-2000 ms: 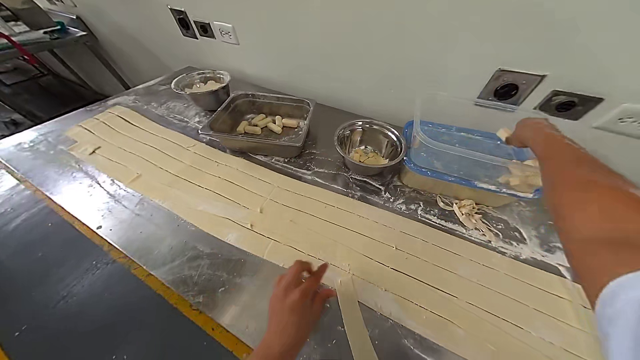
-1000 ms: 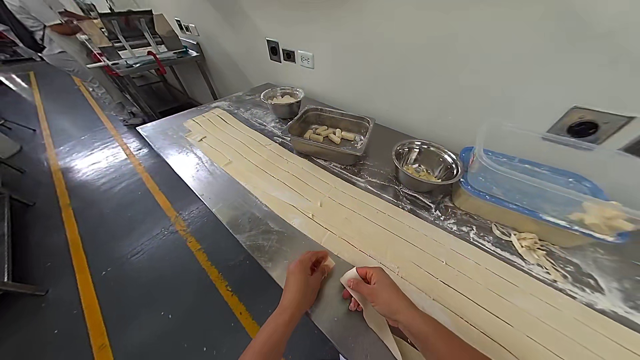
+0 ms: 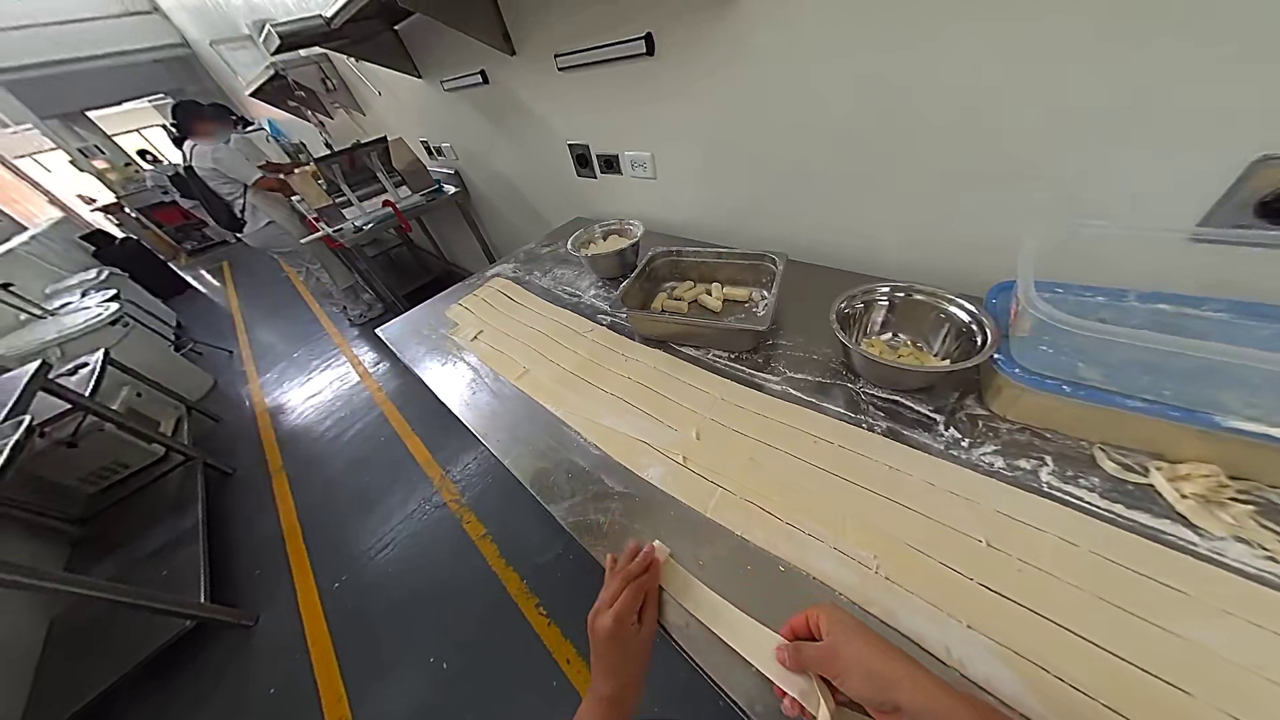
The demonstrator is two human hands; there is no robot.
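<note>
My left hand [image 3: 625, 615] lies at the near edge of the steel table, its fingertips at the far end of a dough strip [image 3: 715, 612]; whether they grip it is unclear. My right hand [image 3: 850, 660] pinches the same strip farther along, where its nearer part folds downward. Beyond both hands, a long dough sheet [image 3: 760, 440] cut into lengthwise strips covers much of the table. Behind the sheet stand a small steel bowl [image 3: 607, 255] with pale pieces, a steel pan [image 3: 705, 325] with short dough rolls [image 3: 700, 295], and a wider steel bowl [image 3: 915, 335] with yellowish bits.
At the right, a clear plastic container [image 3: 1150, 350] rests on a blue-lidded tub [image 3: 1120, 405], with dough scraps [image 3: 1200, 495] before it. A person [image 3: 235, 175] stands by a machine [image 3: 365, 180] at the far left. Yellow lines [image 3: 290, 520] run along the floor.
My right hand has come from the plastic container to the dough strip near my left hand. The strip now extends between my hands along the table's near edge. The view has swung left.
</note>
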